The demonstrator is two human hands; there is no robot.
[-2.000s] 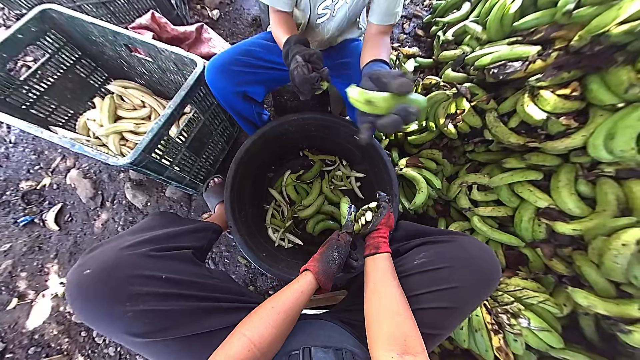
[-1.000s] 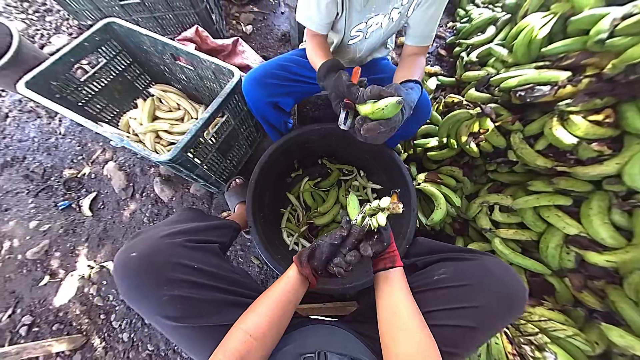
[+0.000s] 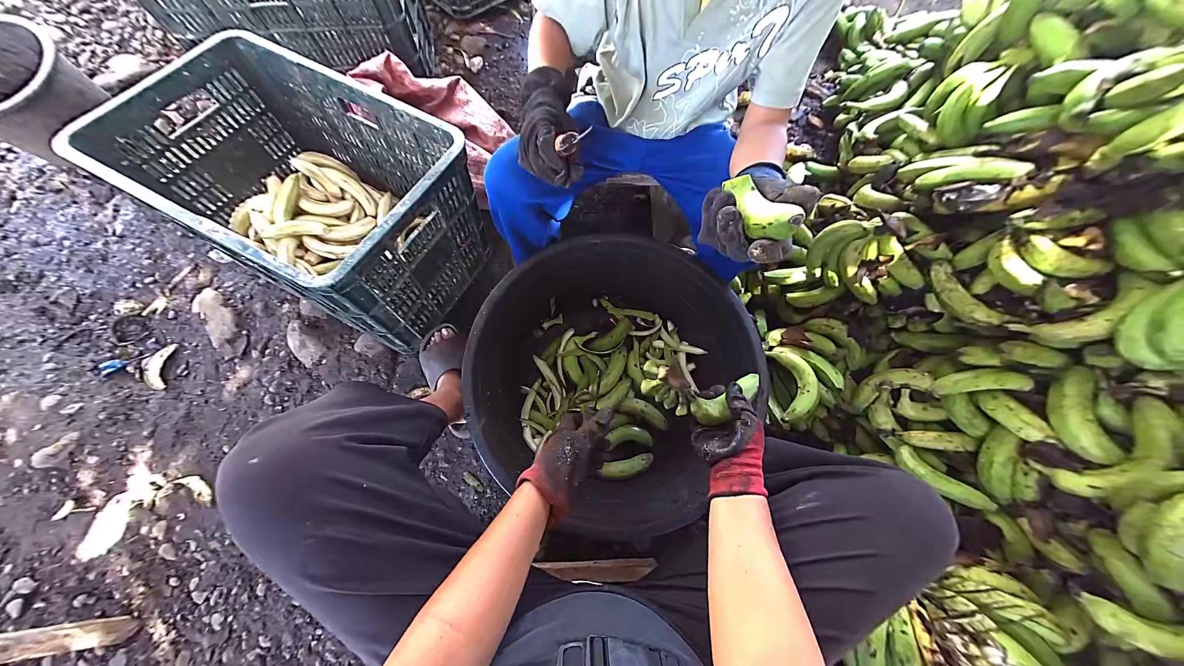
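My left hand (image 3: 566,455), in a dark glove with a red cuff, reaches over the near left part of a round black tub (image 3: 615,254); whether its fingers hold anything is unclear. Gloved alike, my right hand (image 3: 733,439) grips a green banana (image 3: 717,405) at the tub's right side. A cut banana stalk (image 3: 668,377) lies just left of that banana. Loose green bananas (image 3: 625,465) and strips of peel (image 3: 546,375) lie in the tub.
Across the tub sits a person (image 3: 666,83), one gloved hand on a small blade, the other holding a partly peeled banana (image 3: 760,211). A plastic crate (image 3: 407,222) with peeled bananas (image 3: 319,213) stands left. Green bananas (image 3: 999,407) are heaped right. Stones and scraps dot the ground.
My hands were together around the stalk and have moved apart. The stalk now lies in the tub, and my right hand is on a green banana. The other person's hands have also parted.
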